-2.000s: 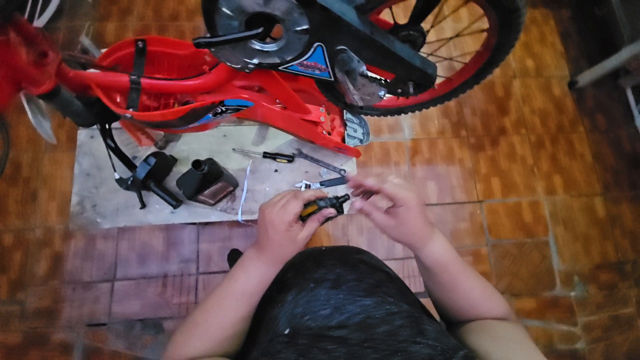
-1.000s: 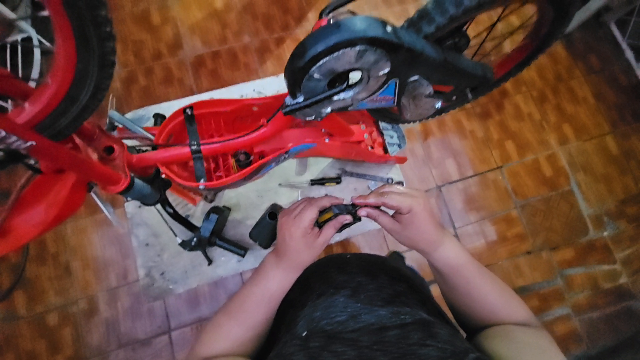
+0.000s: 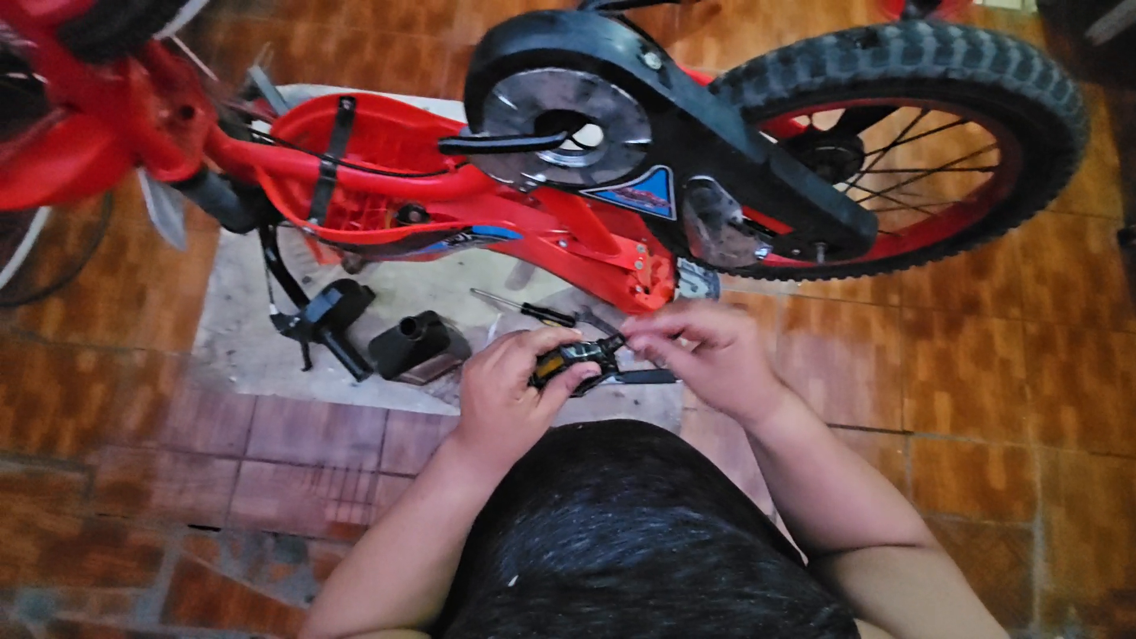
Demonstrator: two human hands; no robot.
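Note:
My left hand (image 3: 515,390) holds a small black bottle with a yellow patch (image 3: 572,362), its narrow neck turned to the right. The fingertips of my right hand (image 3: 701,355) are pinched at the tip of that neck; whether they grip a cap cannot be seen. Just beyond my left hand a screwdriver with a black handle (image 3: 546,313) lies on a pale board. A tool with a dark handle (image 3: 646,377) lies under and beside the bottle, partly hidden. Left of my left hand stands a dark container with an open spout (image 3: 419,346).
A red child's bicycle lies across the view beyond my hands, with its chain guard (image 3: 612,98), rear tyre (image 3: 896,53) and red plastic body (image 3: 373,177). Its black handlebar end and grip (image 3: 342,351) reach down to the board (image 3: 248,355). Brown tiles (image 3: 976,373) surround the board.
My right hand's fingers, apart from the bottle's neck two seconds ago, now meet at its tip. The bottle stays in my left hand. The view has shifted.

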